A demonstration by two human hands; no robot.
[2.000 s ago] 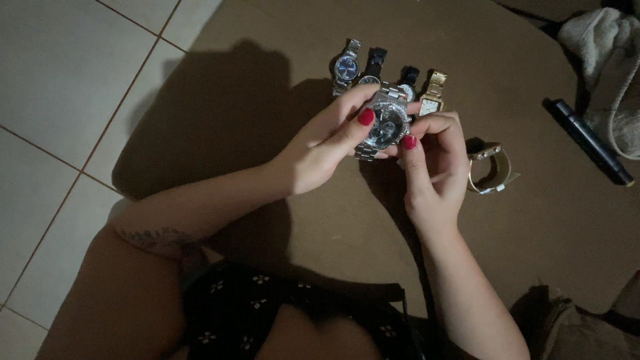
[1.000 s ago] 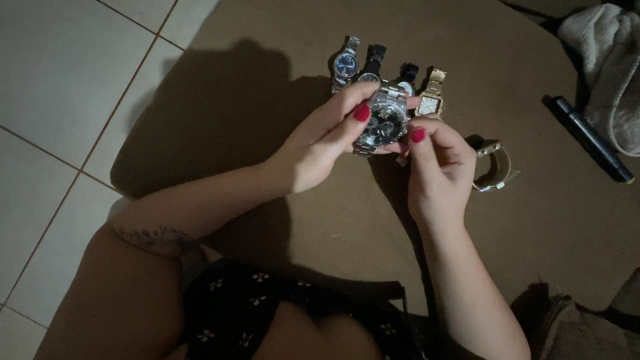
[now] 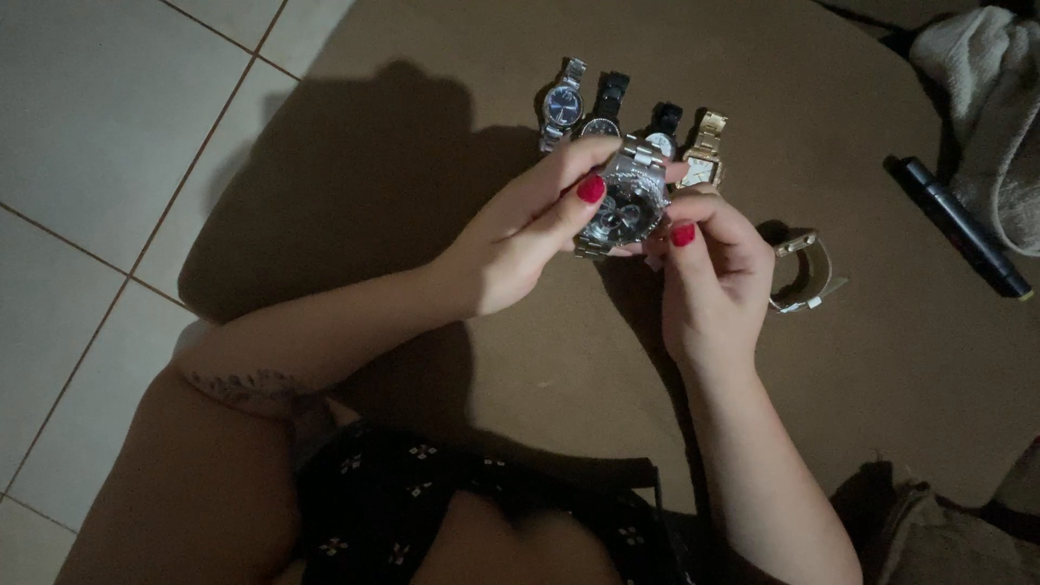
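A silver metal wristwatch (image 3: 624,207) with a dark dial is held by my left hand (image 3: 524,223), thumb over the edge of the dial and fingers behind. At the right side of its case, my right hand (image 3: 715,276) pinches thumb and forefinger together; whether something small is between them is hidden. Just beyond my hands lie a silver watch with a blue dial (image 3: 563,106), a black watch (image 3: 609,106), a black-strapped watch with a white dial (image 3: 662,142) and a gold watch with a rectangular dial (image 3: 700,166). A gold-toned watch (image 3: 800,272) stands on its side right of my right hand.
The watches rest on a brown upholstered surface (image 3: 552,382). At the right lie a dark cylindrical object (image 3: 963,227) and a light grey cloth (image 3: 987,122). More fabric (image 3: 934,536) is at the lower right. Light floor tiles (image 3: 73,122) show at the left.
My right hand's thumb and forefinger have shifted slightly at the right side of the held watch. My left hand keeps its hold on the watch.
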